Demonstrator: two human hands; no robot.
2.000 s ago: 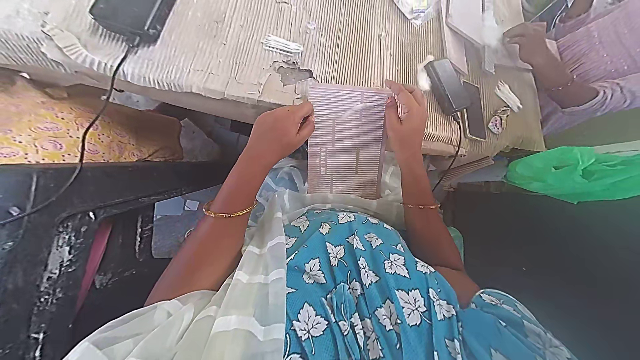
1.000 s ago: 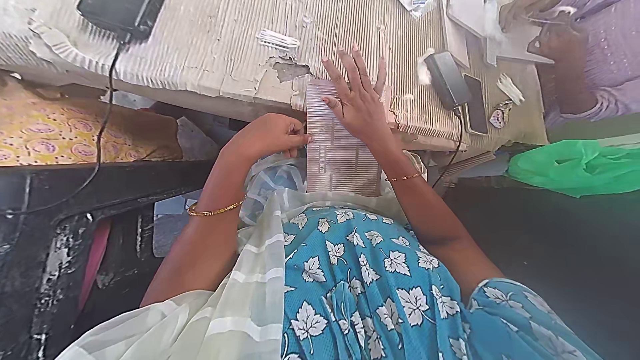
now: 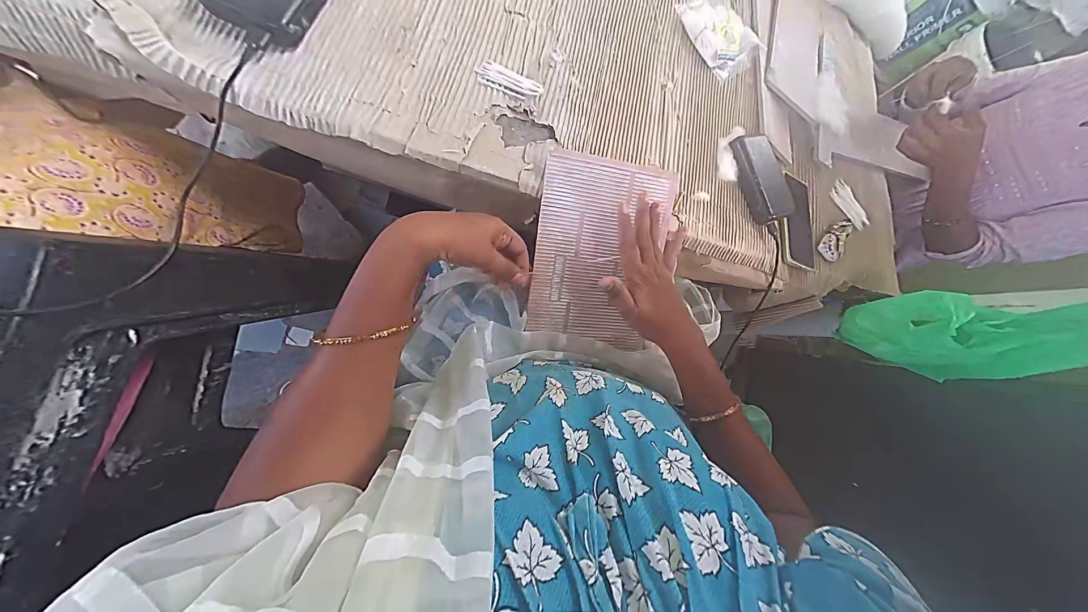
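A pinkish, see-through ribbed plastic board (image 3: 586,229) leans between the table edge and my lap, with several short lines of raised marks on it. My left hand (image 3: 489,246) is at its left side, thumb and forefinger pinched together close to the edge; whether something thin is between them cannot be told. My right hand (image 3: 650,276) lies over the right part of the board, palm down, with its fingers spread and pointing up the board.
The table (image 3: 408,102) has a ribbed cover, torn near the board. On it are a bundle of white sticks (image 3: 508,79), a plastic packet (image 3: 716,36), a black adapter (image 3: 762,178) with a cable and a phone (image 3: 797,221). A co-worker's hands (image 3: 943,127) are at the right; a green bag (image 3: 969,331) lies below.
Two seconds ago both hands gripped the board's upper sides. My left hand has since moved down the left side; my right hand has opened and, since one second ago, moved down over the board.
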